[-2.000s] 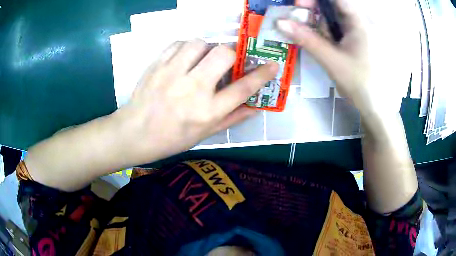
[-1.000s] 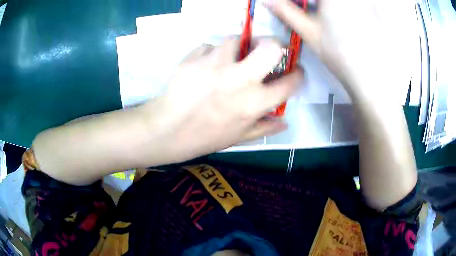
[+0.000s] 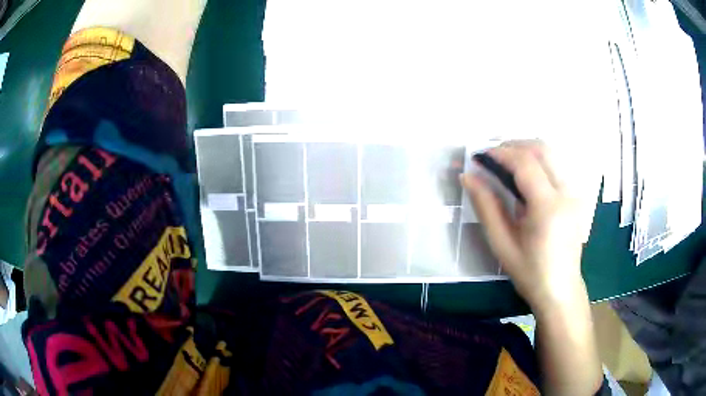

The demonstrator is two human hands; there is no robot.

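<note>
My right hand (image 3: 522,209) holds black tweezers (image 3: 499,175) over the right part of a sticker sheet. The sticker sheet (image 3: 333,174) bears grey rectangles in two rows with small white tabs between them. Whether a piece is between the tweezer tips is too blurred to tell. My left hand is out of the picture; only the left forearm (image 3: 155,27) and sleeve show, reaching past the top edge. No orange-red housing is in view.
Overlapping white sheets (image 3: 371,62) lie behind the sticker sheet, overexposed. More sheets (image 3: 666,139) are stacked at the right. The dark green table top (image 3: 224,69) shows around them. A carton (image 3: 623,344) stands below at the right.
The orange-red housing has left the view. My left arm has swung up and forward, and its hand is out of the picture. My right hand has moved down onto the sticker sheet.
</note>
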